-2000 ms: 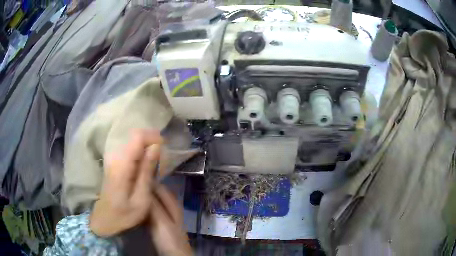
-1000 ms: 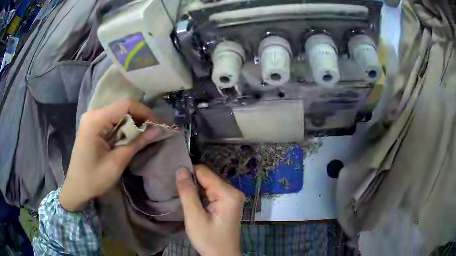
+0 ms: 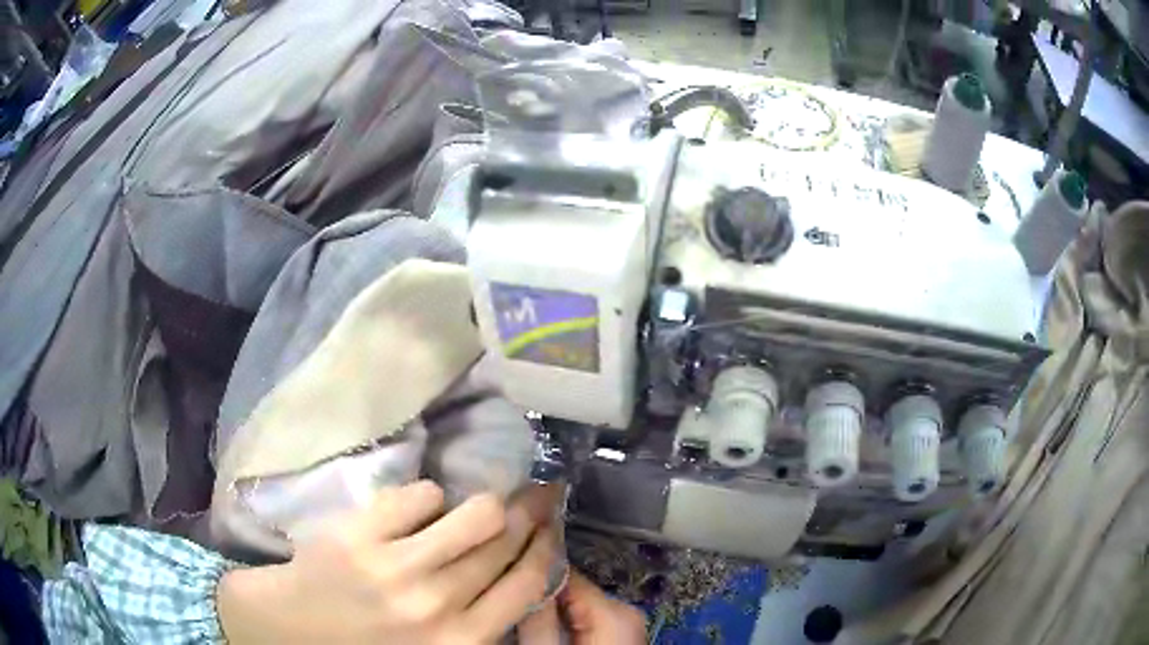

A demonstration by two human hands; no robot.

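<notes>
The white overlock machine stands in the centre, with a purple and yellow sticker on its head and several white dials in front. A grey-brown garment piece with a beige panel lies just left of the needle area. My left hand has its fingers closed on the cloth below the machine head. My right hand is at the bottom edge, partly hidden behind the left hand and cut off; its grip cannot be made out.
Grey-brown garment pieces are heaped at the left. Beige cloth hangs at the right. Thread cones stand behind the machine. Brown lint lies on a blue tray below it.
The view has tilted up and left, so the machine sits lower and further right. My hands have come together low at the cloth; the raised stitched edge no longer shows.
</notes>
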